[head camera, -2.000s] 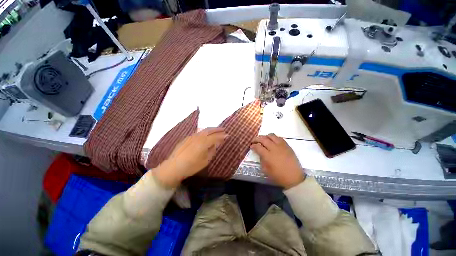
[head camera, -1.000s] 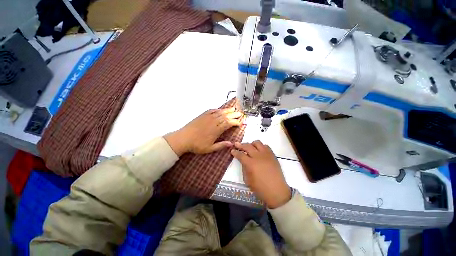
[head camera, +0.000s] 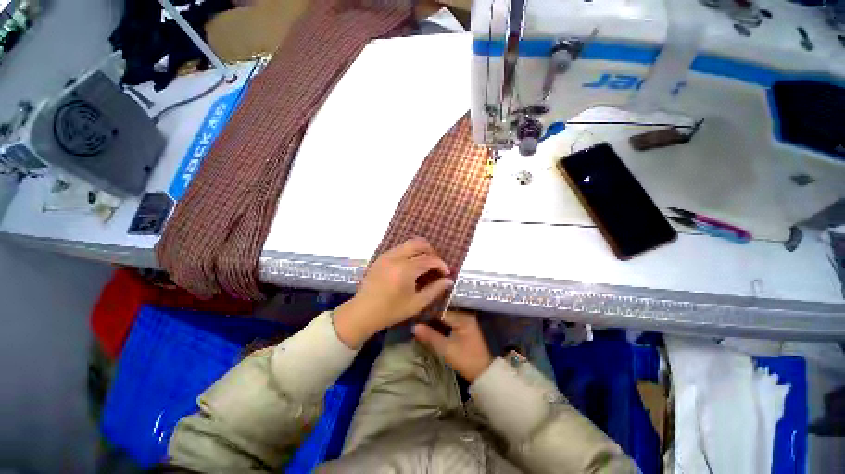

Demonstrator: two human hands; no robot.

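A reddish-brown checked fabric piece (head camera: 435, 202) runs from the lit needle area down over the table's front edge. My left hand (head camera: 397, 289) holds this piece near the table edge, fingers bent at its right edge. My right hand (head camera: 456, 344) is just below the table edge, pinching the same right edge, where a thin pale strip shows. The presser foot and needle (head camera: 497, 148) are at the top of the piece, beside the bright lamp spot. The sewing machine head (head camera: 593, 79) stands behind. The cloth's lower end is hidden by my hands.
A long folded bundle of checked panels (head camera: 243, 176) lies to the left. A smartphone (head camera: 617, 199), pink-and-blue snips (head camera: 710, 225) and a small brown item (head camera: 660, 138) lie right. A second machine (head camera: 93, 134) stands far left. Below are blue bins (head camera: 176, 380), a red item (head camera: 120, 305) and white cloth (head camera: 727, 407).
Both hands have moved from beside the needle down to the table's front edge. More of the checked piece now shows between needle and hands. The camera view has also shifted.
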